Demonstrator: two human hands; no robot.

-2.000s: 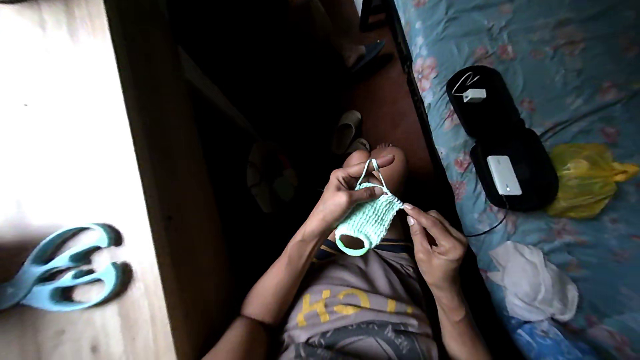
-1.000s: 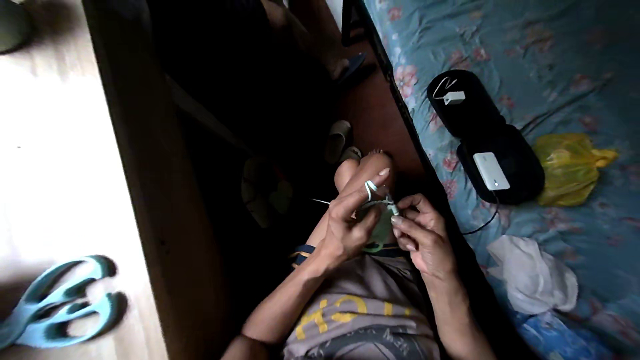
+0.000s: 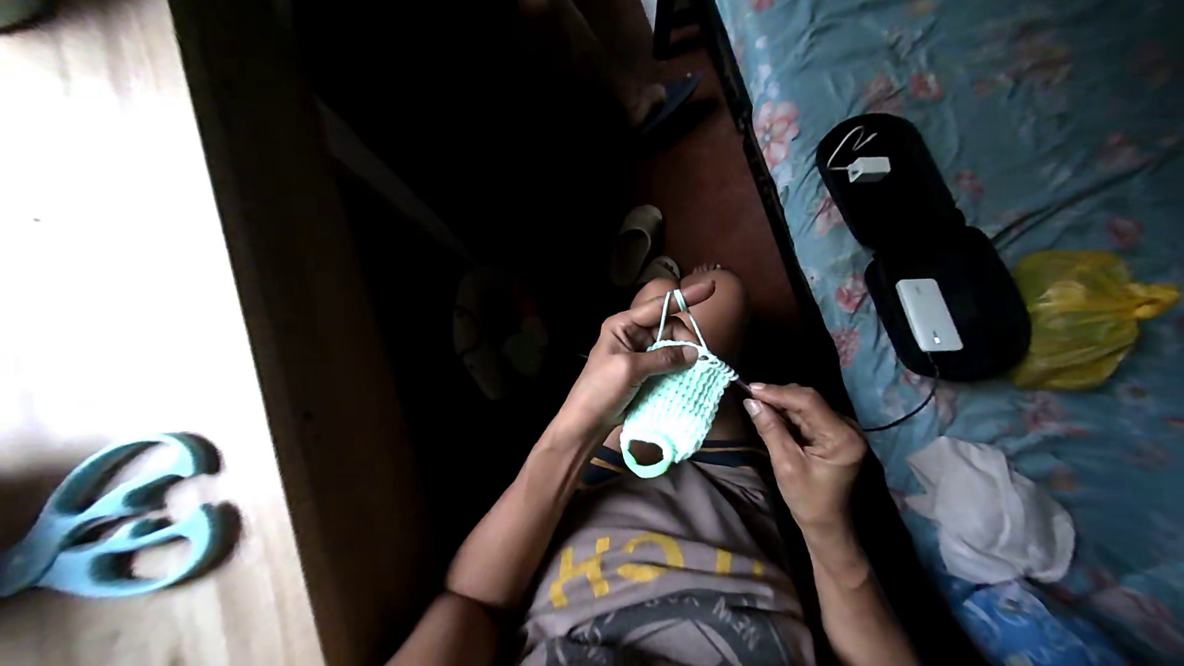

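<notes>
A small mint-green crocheted tube [image 3: 683, 407] with a round opening at its lower end hangs above my lap. My left hand [image 3: 629, 356] pinches its upper edge between thumb and fingers, with mint yarn looped over the raised index finger. On the other side, my right hand [image 3: 809, 439] grips a thin dark crochet hook [image 3: 742, 383] whose tip is at the stitches on the tube's right edge. The fabric partly hides the hook's tip.
Light-blue-handled scissors [image 3: 139, 527] lie on the wooden table [image 3: 250, 462] at left. On the floral-covered bed at right are an open black case [image 3: 980, 277] with a white device, a yellow plastic bag [image 3: 1078, 324] and a white cloth [image 3: 994, 513].
One second ago my hands were close together, largely covering the crocheted tube. Now they are farther apart and the tube shows again, with its opening toward me.
</notes>
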